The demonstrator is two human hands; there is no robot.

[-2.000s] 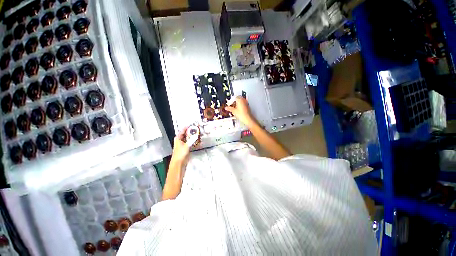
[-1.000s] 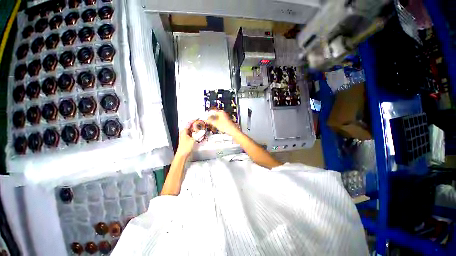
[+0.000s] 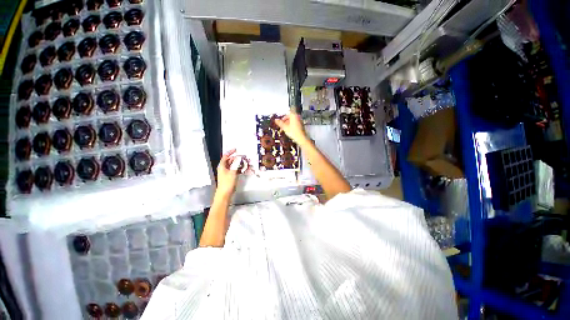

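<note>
The near fixture [image 3: 277, 150] is a dark plate with pale spots on the machine bed [image 3: 250, 81]. Several copper ring parts [image 3: 267, 162] sit in its lower seats. My left hand [image 3: 229, 170] is left of the fixture and holds a small copper and white piece, seemingly a copper ring part; how many it holds cannot be told. My right hand [image 3: 292, 129] reaches over the fixture's upper part, fingertips at a seat there. Something coppery is under them, but whether it is gripped is too small to tell.
A second fixture [image 3: 355, 111] with dark parts is to the right, past a grey box [image 3: 321, 64] with red digits. A tray stack [image 3: 178, 172] full of dark parts is at left, a blister tray [image 3: 119, 265] below it. A metal beam [image 3: 300, 17] crosses above; blue shelving [image 3: 478, 187] stands right.
My right hand has moved from beside my left hand up to the fixture's upper part. More copper rings now show in the fixture. The view has swung, bringing the beam into sight.
</note>
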